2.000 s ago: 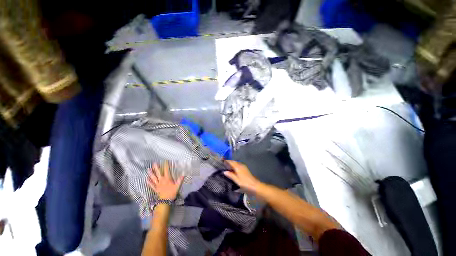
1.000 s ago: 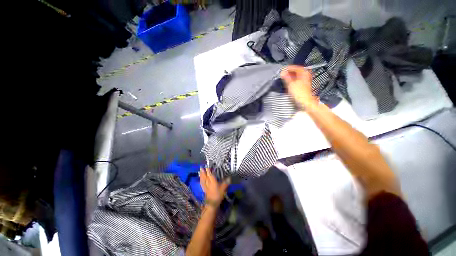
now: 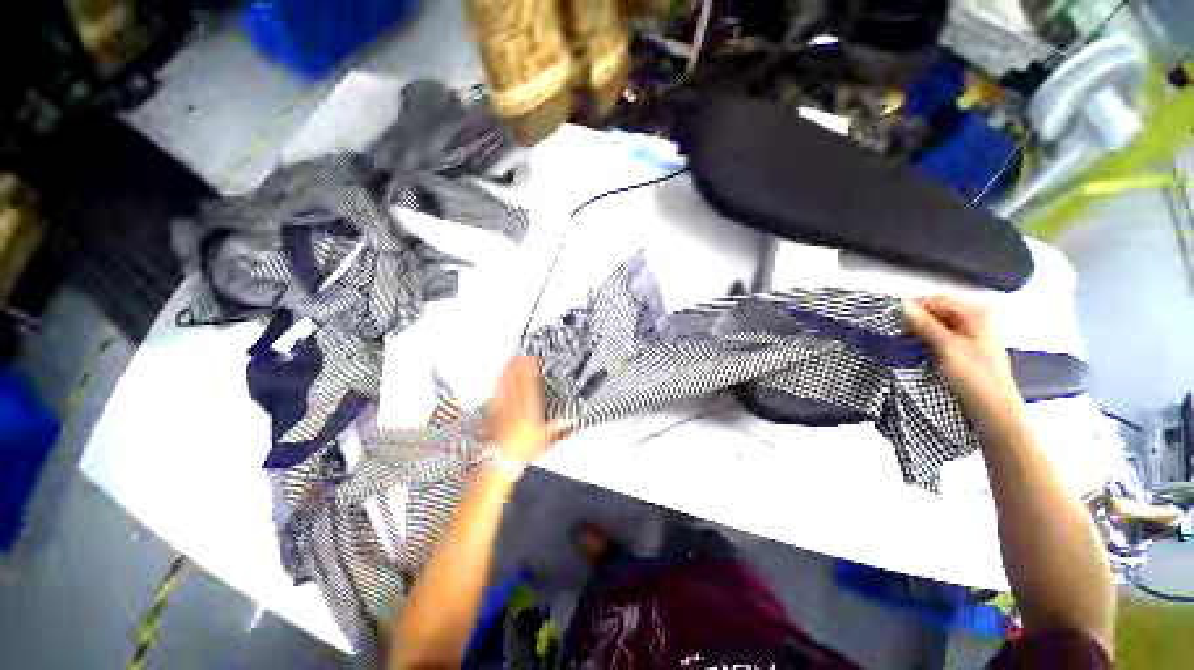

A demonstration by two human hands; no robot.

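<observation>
A checked garment piece (image 3: 733, 367) with navy-black patches lies stretched across the white-covered table (image 3: 655, 465). My right hand (image 3: 962, 347) grips its right end near the dark sleeve board (image 3: 799, 403), which is partly hidden under the cloth. My left hand (image 3: 521, 412) is on the cloth at the left; its fingers look blurred and I cannot tell whether they grip. More checked cloth (image 3: 406, 484) runs left of my left hand and hangs over the table's near edge.
A large black pressing buck (image 3: 838, 183) stands at the far side. A pile of grey checked garments (image 3: 354, 236) lies at the left. A black cable (image 3: 615, 194) crosses the table. A blue bin (image 3: 321, 29) and a pale fan (image 3: 1093, 98) stand beyond. An iron-like metal object (image 3: 1163, 432) is at the right edge.
The view has turned right towards the pressing boards. My right hand has moved from the garment pile to the sleeve board with a checked piece, now spread between my hands.
</observation>
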